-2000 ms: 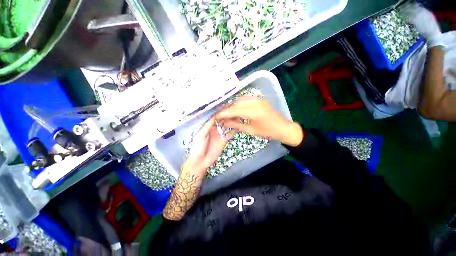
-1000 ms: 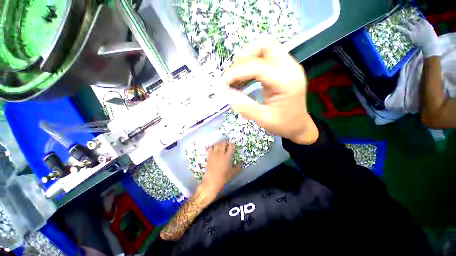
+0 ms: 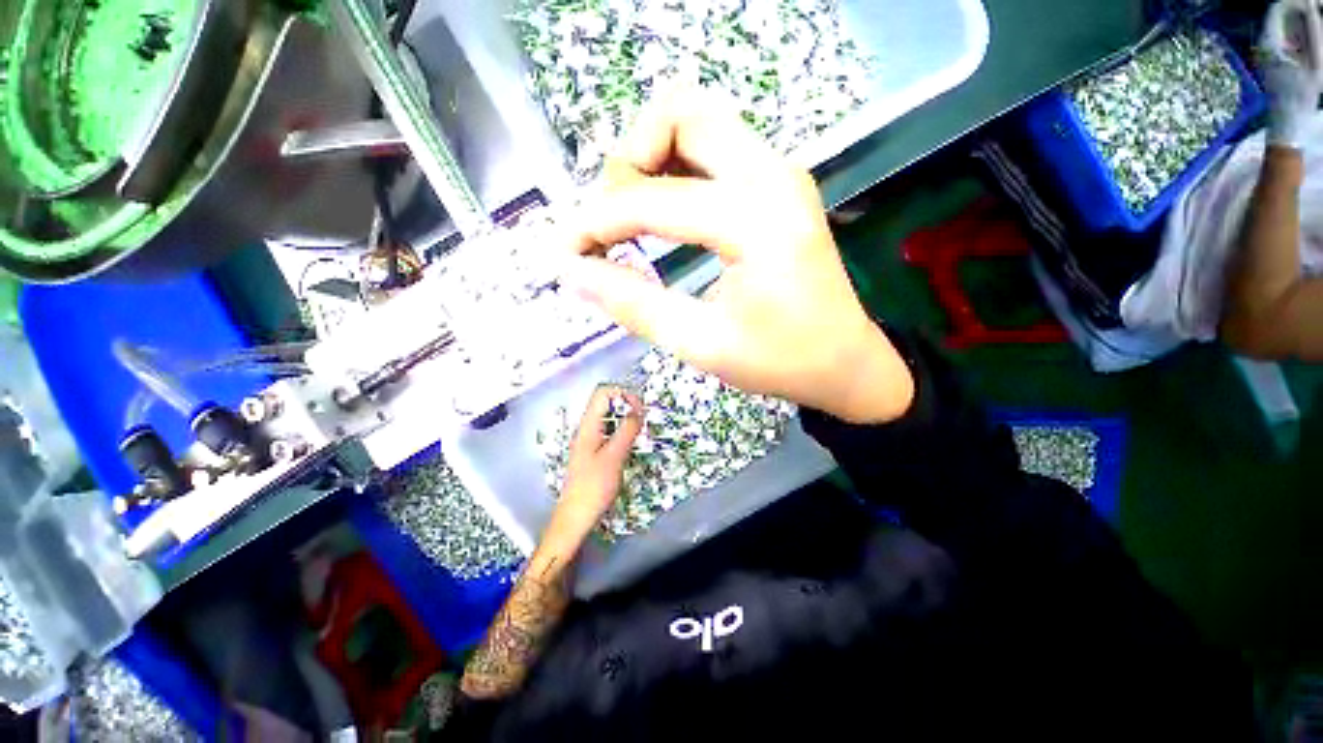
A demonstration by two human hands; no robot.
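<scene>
My right hand (image 3: 747,276) is raised over the fixture (image 3: 508,290), which is a glaring white block. Its thumb and fingertips are curled close to the block; glare hides whether a part is between them. My left hand (image 3: 602,450), on the tattooed forearm, is over the near bin (image 3: 501,494). Its fingertips are closed on small plastic parts (image 3: 621,409), whitish and dark. The near bin is translucent and holds many white and green small parts, partly covered by my hands.
The steel bowl feeder (image 3: 276,182) and feed track (image 3: 421,124) are at upper left. The far bin (image 3: 943,58) of parts is beyond the fixture. Black air fittings (image 3: 218,433) are at left. Blue crates (image 3: 1110,196) and a red stool (image 3: 965,276) are at right, beside a coworker's arm (image 3: 1270,269).
My left hand has risen slightly out of the parts and moved left. My right hand has shifted left and down at the fixture. Two seconds ago both hands were together over the near bin.
</scene>
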